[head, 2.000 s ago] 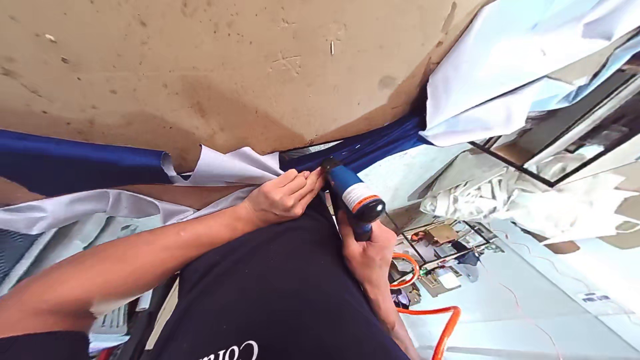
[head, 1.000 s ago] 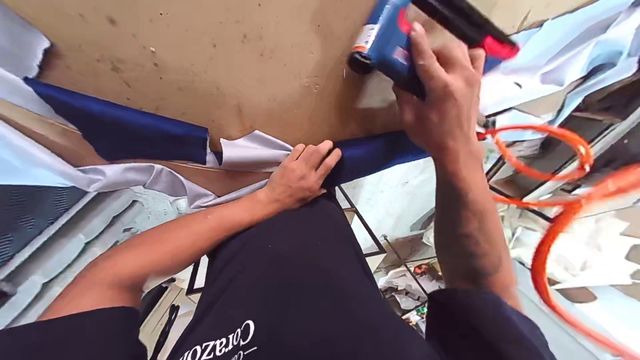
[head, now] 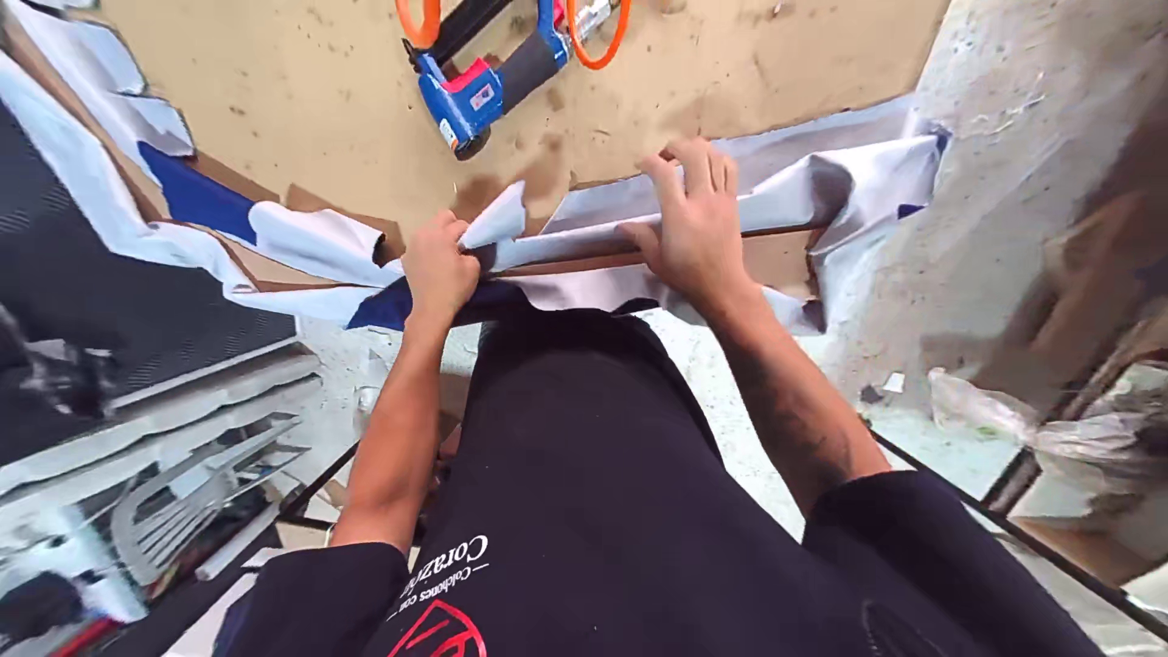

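My left hand (head: pixel 440 265) grips the white-backed blue upholstery fabric (head: pixel 566 245) at the near edge of a brown board (head: pixel 319 100). Farther right, my right hand (head: pixel 692 219) rests on the same strip with its fingers bent and the thumb against the fabric; whether it pinches the cloth is unclear. A flap of the fabric stands up beside my left fingers. The blue pneumatic staple gun (head: pixel 474 96) lies on the board beyond my hands, its orange hose (head: pixel 598 36) beside it.
Folded fabric hangs over the board's right end. A dark textured panel (head: pixel 137 301) is at the left, above light curved frames (head: pixel 201 502). Plastic wrapping (head: pixel 985 406) and a dark metal frame (head: pixel 1017 479) are at the lower right.
The staple gun, held in my right hand before, now lies on the board. My right hand has let go of it and come down to the fabric. The view has shifted along the board.
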